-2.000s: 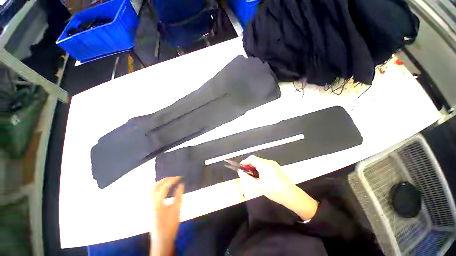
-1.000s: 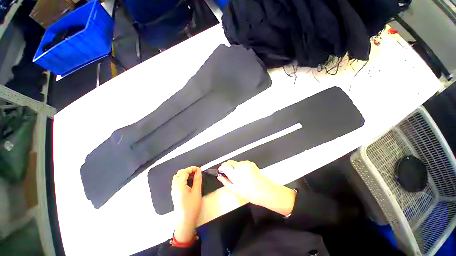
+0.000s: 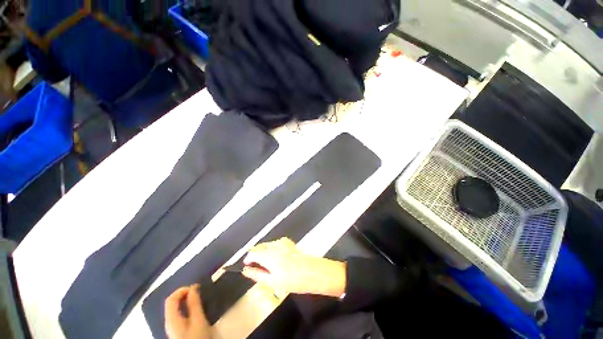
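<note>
A black slotted panel [image 3: 340, 162] lies flat on the white table, its narrow lengthwise slot showing white. My right hand [image 3: 281, 266] is closed on small snips [image 3: 233, 269], mostly hidden in the fist, with the tip at the slot's near end. My left hand [image 3: 186, 314] is at the panel's near left part, thumb and finger close together; whether it pinches anything cannot be told. Stacked dark grey panels [image 3: 172, 205] lie to the left of the slotted panel, apart from it.
A heap of black sewn fabric [image 3: 291, 59] with loose threads [image 3: 324, 114] lies at the table's far side. A grey-white basket [image 3: 423, 198] holding a round black object [image 3: 476, 197] stands at the right. A blue bin [image 3: 46, 142] is at the left.
The view has swung right, so the table things appear further left and the basket more fully. The snips have come to the slot's near end. My left hand has drawn slightly away from my right.
</note>
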